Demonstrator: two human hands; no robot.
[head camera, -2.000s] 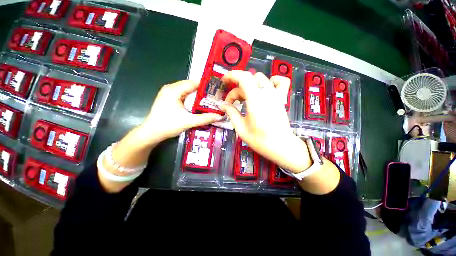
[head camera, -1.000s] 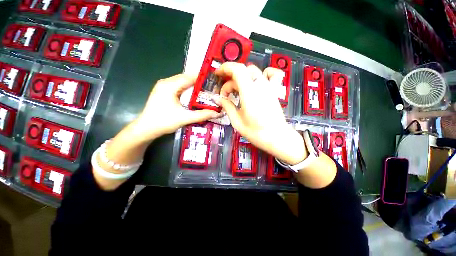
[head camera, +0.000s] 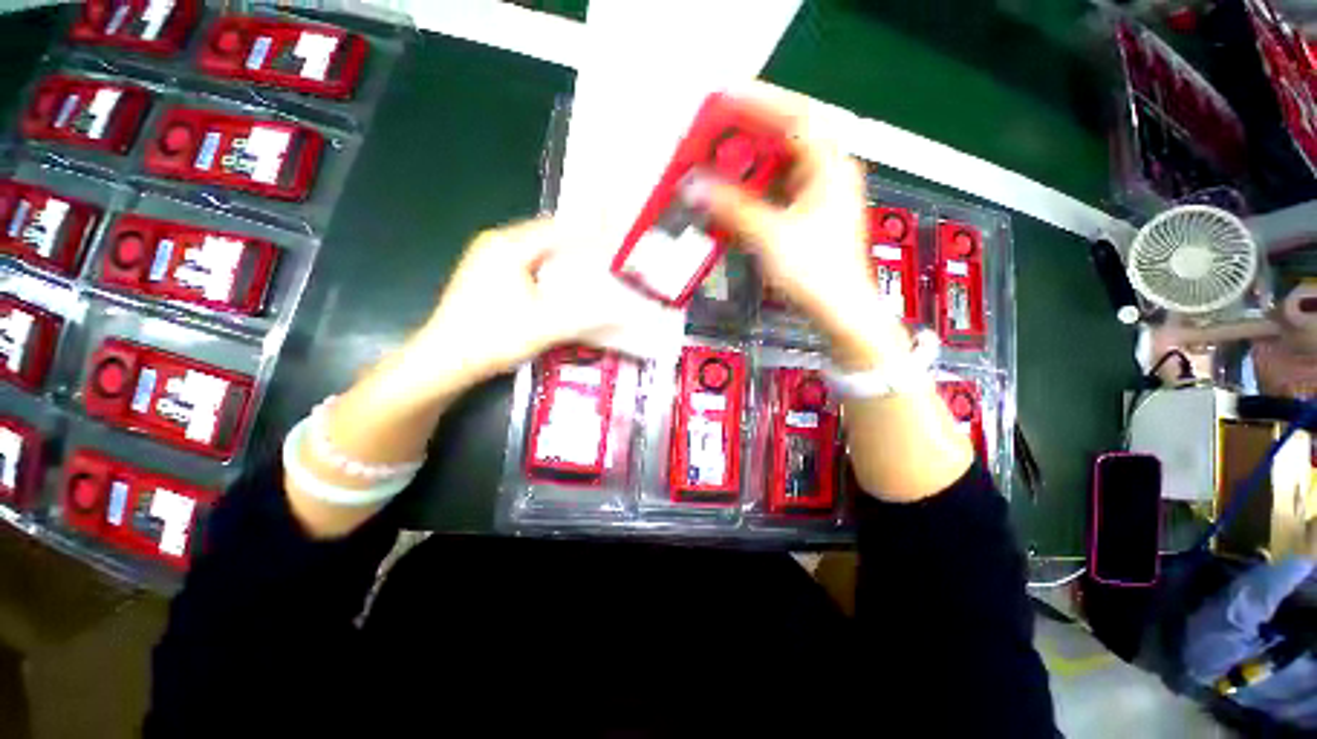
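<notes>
My right hand (head camera: 820, 217), blurred, holds a red device (head camera: 659, 214) by its upper end, tilted above the near tray. The device has a black ring at its upper end and a white label at its lower end. My left hand (head camera: 498, 300), also blurred, is left of the device, apart from it, with its fingers on the lower end of a long white label sheet (head camera: 621, 145). The sheet runs up behind the device. The clear tray (head camera: 636, 516) below holds several red devices with white labels. Its upper left part is partly hidden.
Another clear tray (head camera: 325, 188) of labelled red devices is at the left on the dark green mat (head camera: 419, 188). A pale rail (head camera: 997, 185) and green conveyor are behind. A round fan (head camera: 1193, 260), a phone (head camera: 1125, 517) and a person's blue-clad part (head camera: 1249, 621) are at the right.
My right hand has taken the red device and moved it right and slightly down, tilting it further. My left hand has let go of the device and keeps the white sheet.
</notes>
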